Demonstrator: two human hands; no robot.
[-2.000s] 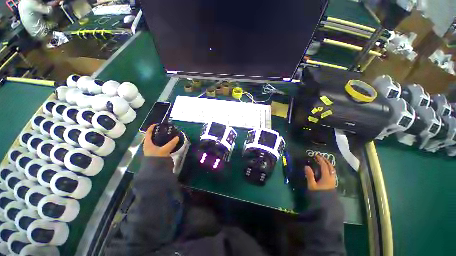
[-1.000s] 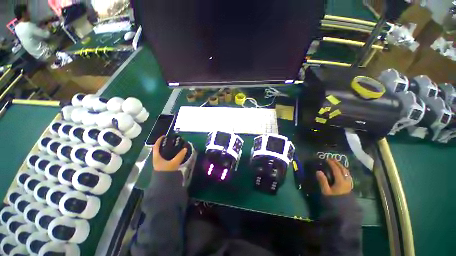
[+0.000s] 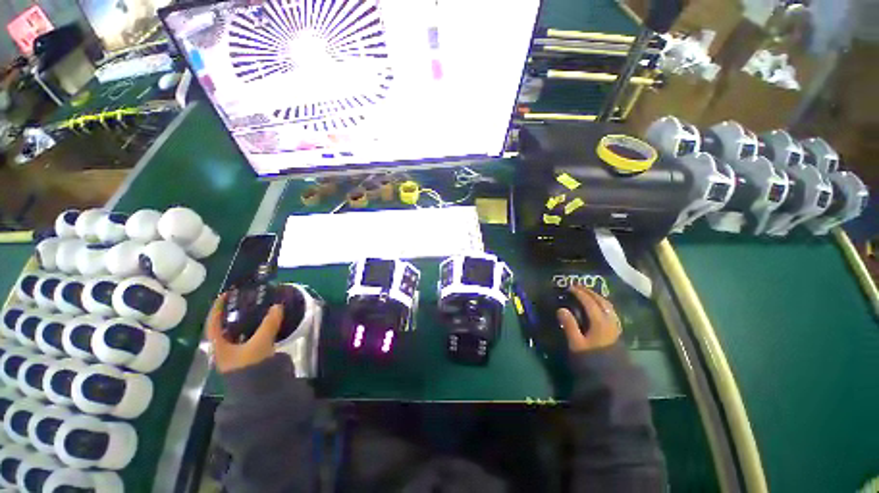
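My left hand (image 3: pixel 246 339) grips the black ball head of a PTZ dome camera (image 3: pixel 306 332) whose white housing shows beside the fingers. A second PTZ dome camera (image 3: pixel 381 297) stands to its right with pink-purple lamps lit. A third PTZ dome camera (image 3: pixel 472 306) stands further right, its lamps unlit. My right hand (image 3: pixel 592 320) rests over a black computer mouse (image 3: pixel 571 310) on the dark mouse mat (image 3: pixel 617 306) with white cursive writing. The monitor (image 3: pixel 386 87) shows a black-and-white radial test chart, cut off at the top.
A white keyboard (image 3: pixel 381 237) and a smartphone (image 3: pixel 253 260) lie behind the cameras. A slim blue-black pen (image 3: pixel 524 310) lies left of the mouse. Rows of white housings (image 3: pixel 111 390) stand left. A black machine (image 3: pixel 602 197) bears a yellow tape roll (image 3: pixel 626 153); grey-white units (image 3: pixel 761 183) stand behind it.
The monitor has gone from dark to showing the test chart. The view has shifted. My left hand stays on the black ball head, now turned to the left, and my right hand stays on the mouse.
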